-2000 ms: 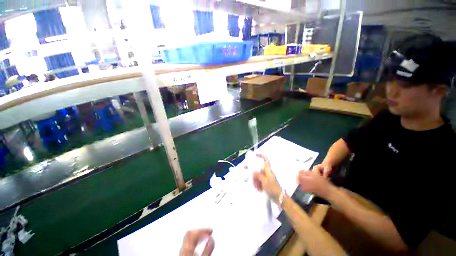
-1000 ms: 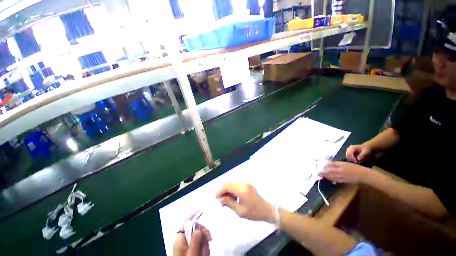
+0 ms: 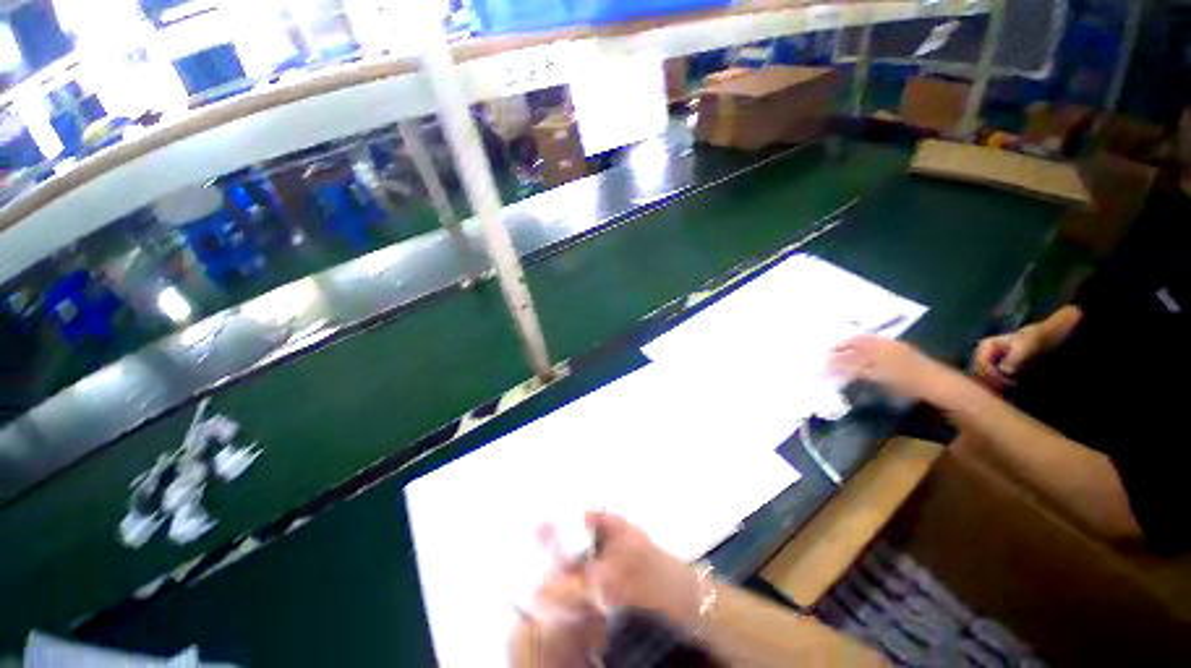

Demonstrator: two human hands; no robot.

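My left hand (image 3: 555,616) is low in the middle of the view, blurred, closed around a small whitish item whose details cannot be made out. My right hand (image 3: 643,569), with a bracelet at the wrist, is bent close against it from the right; its fingertips are blurred, and whether they grip the item is unclear. Both hands are over the near part of the white sheets (image 3: 614,450). White corded chargers (image 3: 190,493) lie in a loose tangle on the green belt at the left.
A co-worker's hand (image 3: 882,368) handles a white corded piece at the sheets' right end. An open carton (image 3: 856,522) with rows of greyish-white bundles is at lower right. A shelf post (image 3: 503,268) rises beyond the sheets. A flat cardboard sheet (image 3: 999,170) lies at the far end.
My two hands have come together low over the sheets. The view has tilted down and shows more of the open carton and its rows. The co-worker's hand stays around the white piece.
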